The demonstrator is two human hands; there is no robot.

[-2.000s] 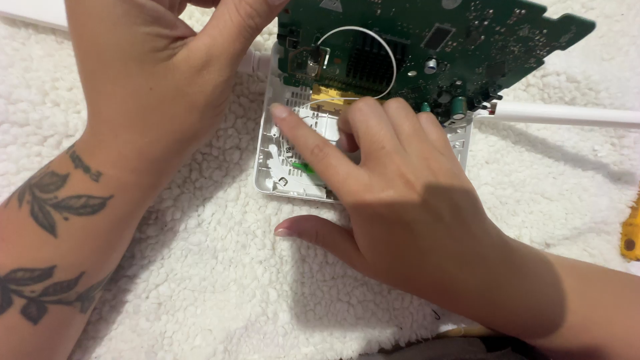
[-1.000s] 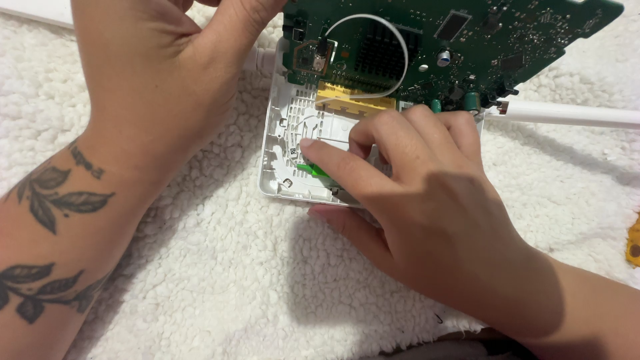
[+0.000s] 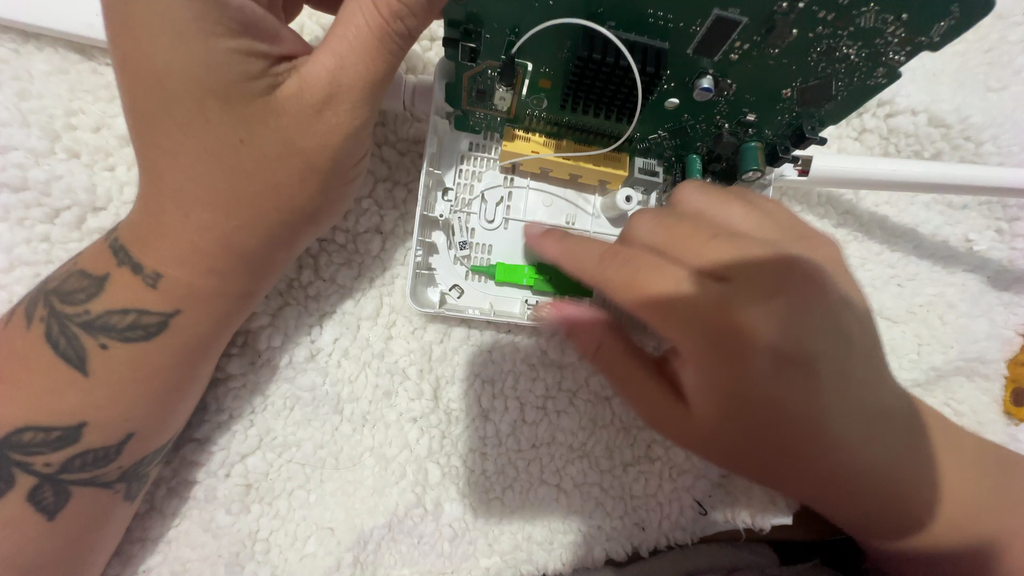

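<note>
A green circuit board (image 3: 768,64) stands tilted up over a white plastic router housing (image 3: 428,280). My left hand (image 3: 320,72) is at the board's upper left corner; its fingertips are cut off or hidden, so its hold cannot be told. A thin white fiber cable (image 3: 638,80) loops from the board into the housing. A green fiber-optic connector (image 3: 516,274) lies along the housing's near wall. My right hand (image 3: 704,320) is over the near right part of the housing, index finger and thumb apart on either side of the connector. A yellow port block (image 3: 564,158) sits on the board's lower edge.
A white antenna (image 3: 912,174) sticks out to the right of the housing. All lies on a white fleece blanket (image 3: 360,448). A yellow-orange object (image 3: 1014,384) is at the right edge, and a white flat object (image 3: 56,20) at the upper left.
My right hand has moved right from the housing's left side, and more of the green connector shows. The board has shifted a little to the right. My left hand has stayed about where it was.
</note>
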